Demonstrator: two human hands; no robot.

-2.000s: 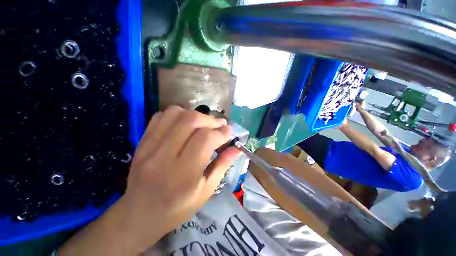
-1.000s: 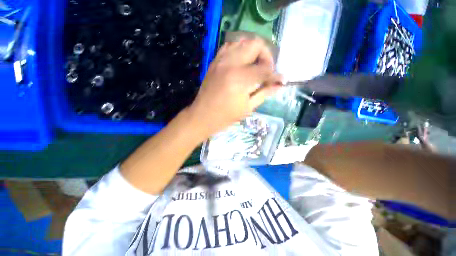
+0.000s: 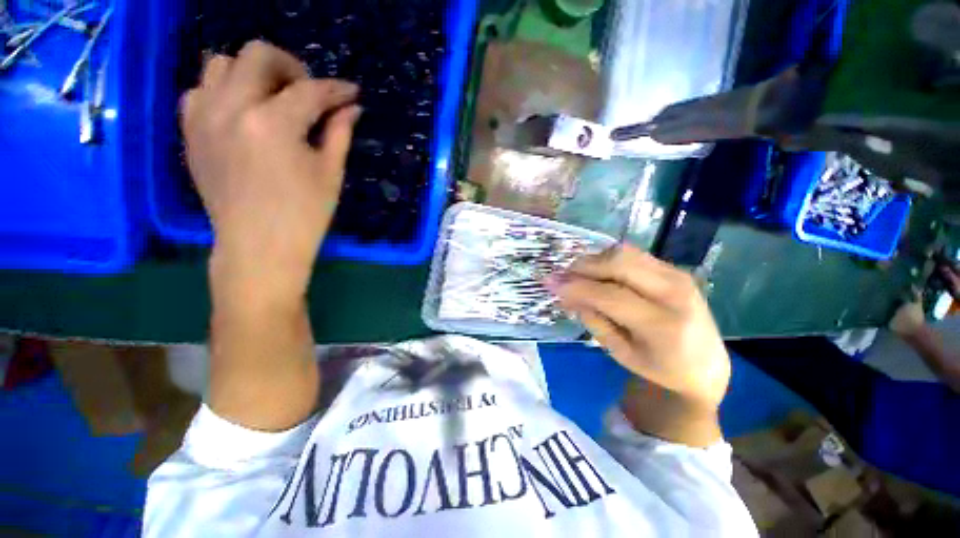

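My left hand [image 3: 261,147] is over the large blue bin [image 3: 450,116], which is full of small dark parts. Its thumb and forefinger are close together; whether a part is between them cannot be told. My right hand [image 3: 655,321] is at the right side of the clear tray [image 3: 434,278], with its fingertips on or among the silver pins [image 3: 505,268]. Whether it grips a pin cannot be told. The bright fixture block [image 3: 577,137], with a dark hole, is at the tip of the dark tapering press bar [image 3: 711,114]. No hand touches them.
A second blue bin [image 3: 63,200] with long silver pieces is at far left. A long clear box [image 3: 674,53] lies beyond the press bar. A right-hand blue bin [image 3: 858,247] holds silver parts. Another person's arm [image 3: 926,336] shows at the right edge. Cardboard [image 3: 832,489] lies below the bench.
My left hand has moved left from beside the press bar's tip to over the large bin. My right hand has come into view at the pin tray. The fixture block is now uncovered.
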